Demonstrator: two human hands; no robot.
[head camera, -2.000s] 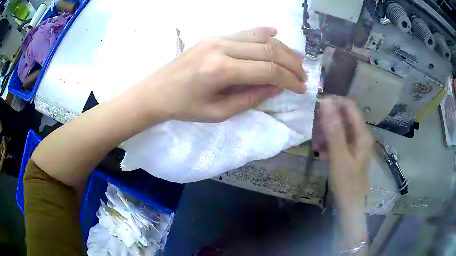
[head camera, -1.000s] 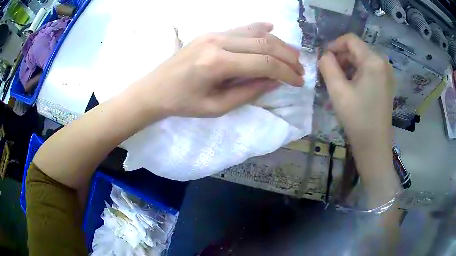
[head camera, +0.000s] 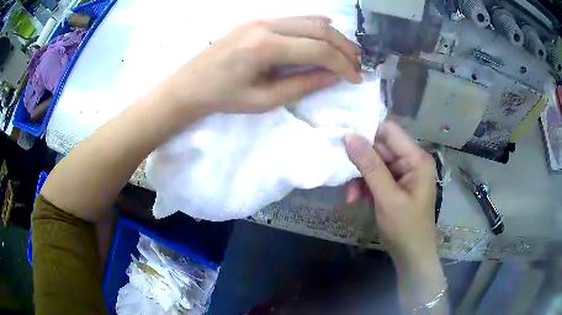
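A white garment piece (head camera: 228, 166) lies on the machine table and hangs over its front edge. My left hand (head camera: 277, 64) rests on top of the cloth, fingers bent, fingertips close to the presser area; whether it pinches the cloth cannot be told. My right hand (head camera: 394, 166) holds the cloth's right edge near the table front, thumb on top and fingers beyond and under it. The overlock machine (head camera: 453, 111) stands right of the cloth. Its needle area is dark and blurred.
Thread snips (head camera: 484, 200) lie on the table right of my right hand. A blue basket (head camera: 77, 52) with purple cloth (head camera: 52, 61) stands at the upper left. A blue crate (head camera: 117, 258) with white cut pieces (head camera: 166, 280) is below left. Ribbed knobs (head camera: 508, 27) are at the upper right.
My right hand has come down from beside the needle area and taken hold of the cloth's edge. My left hand has shifted slightly up and left. The cloth's front part is more bunched.
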